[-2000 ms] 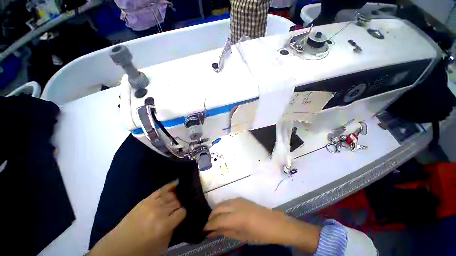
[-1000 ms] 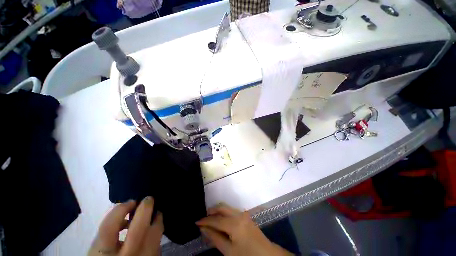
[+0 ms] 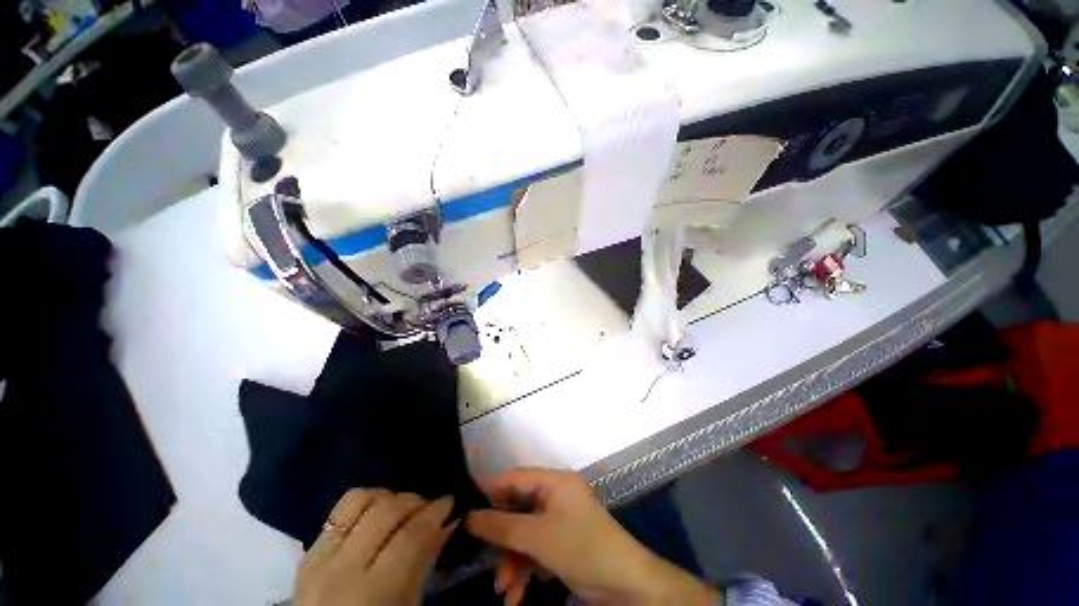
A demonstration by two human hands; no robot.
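A black garment panel (image 3: 367,426) lies on the white table in front of the sewing machine (image 3: 355,178), its upper end under the presser foot area (image 3: 456,337). My left hand (image 3: 376,547) rests on the panel's lower edge, fingers bent, a ring on one finger. My right hand (image 3: 550,533) pinches the panel's lower right edge between thumb and fingers, close beside the left fingertips. The foot itself is hidden behind the metal fittings. Whether the left fingers grip cloth is hard to see.
A large black garment pile (image 3: 65,438) lies at the left. A white cloth strip (image 3: 630,166) and beige card (image 3: 722,178) hang on the machine arm. Small snips with a red part (image 3: 828,275) lie on the bed at right. A red item (image 3: 1053,379) is beyond the table's front edge.
My left hand has moved right, close to my right hand, on the panel's lower edge. The panel's left side now lies in a notched shape. The camera view has shifted.
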